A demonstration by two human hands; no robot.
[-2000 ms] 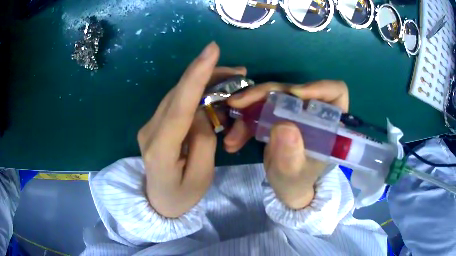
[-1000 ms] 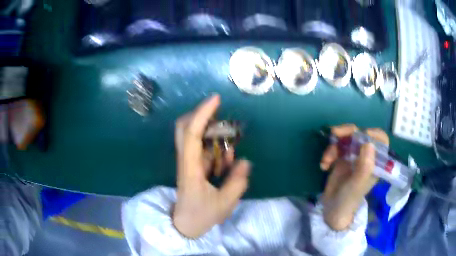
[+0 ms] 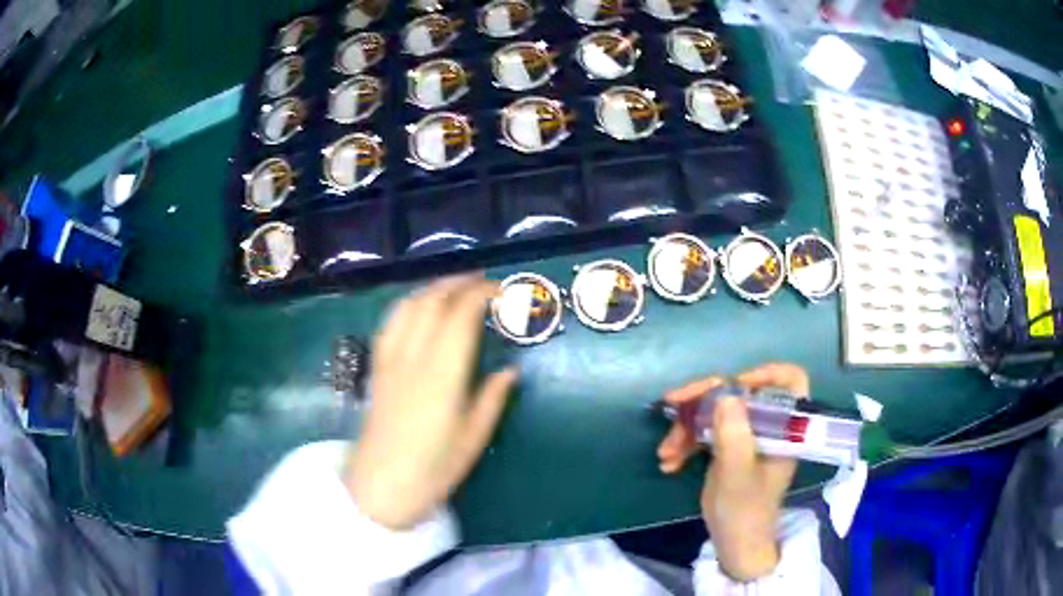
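My right hand (image 3: 746,448) holds the glue syringe (image 3: 769,428), which has a pink-red front, a red band and a green rear end, with its needle pointing left above the green mat. My left hand (image 3: 426,396) is blurred, palm down over the mat, fingertips beside the leftmost watch case (image 3: 528,309) of a row of several; whether it holds a case is hidden. The row lies in front of the black tray (image 3: 490,259). The tray's front row has one case (image 3: 270,253) at its left end; its other pockets are bare.
A metal parts heap (image 3: 347,363) lies left of my left hand. The white parts plate (image 3: 892,233) and black controller (image 3: 1012,233) stand right. A clear bag (image 3: 793,70) lies at the back. A boxy dark object (image 3: 117,320) and an orange block (image 3: 134,408) are at left.
The view has moved back, showing the tray. My left hand has moved from in front of me towards the row's left end; the case it held is no longer visible. The syringe stays in my right hand.
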